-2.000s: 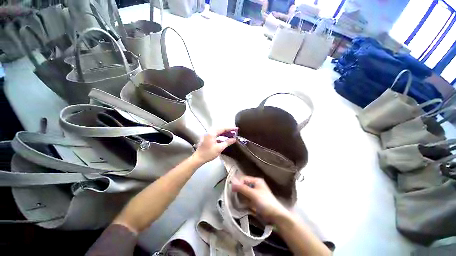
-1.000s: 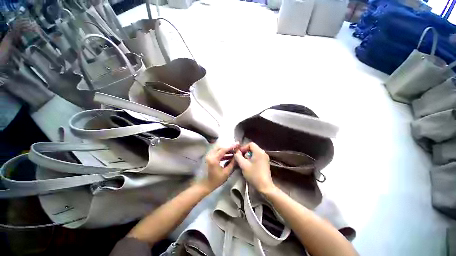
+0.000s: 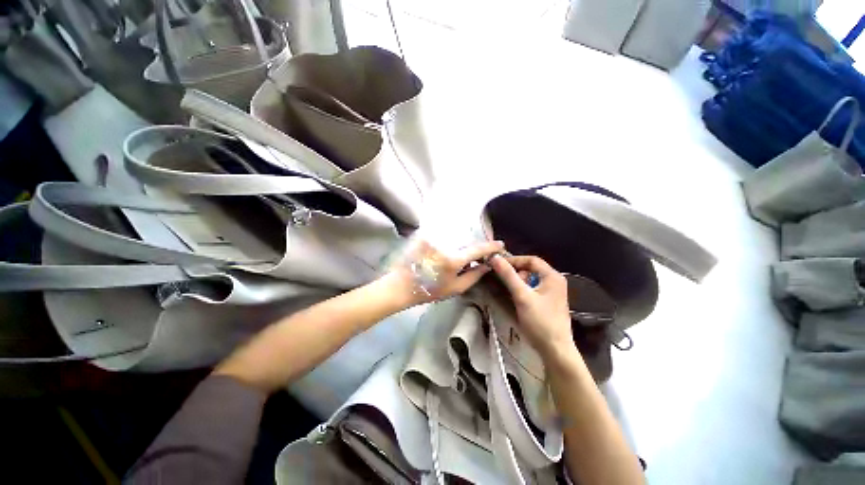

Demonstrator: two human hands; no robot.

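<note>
An open tote bag, pale outside and dark brown inside, lies in front of me with one wide handle arched over its mouth. My left hand and my right hand meet at the left side of its mouth, fingertips pinched together. What is between the fingertips is too small to make out. A small blue thing shows in the fingers of my right hand. A small metal ring hangs at the bag's right side edge.
Several similar bags lie and stand at the left, one open bag behind my left hand. More bags lie under my forearms. A row of bags and a dark blue heap are at the right. Pale bags stand at the back.
My right hand has come up from the lower handle to meet my left hand at the bag's mouth. The bag's handle now leans across the mouth to the right. The view has shifted.
</note>
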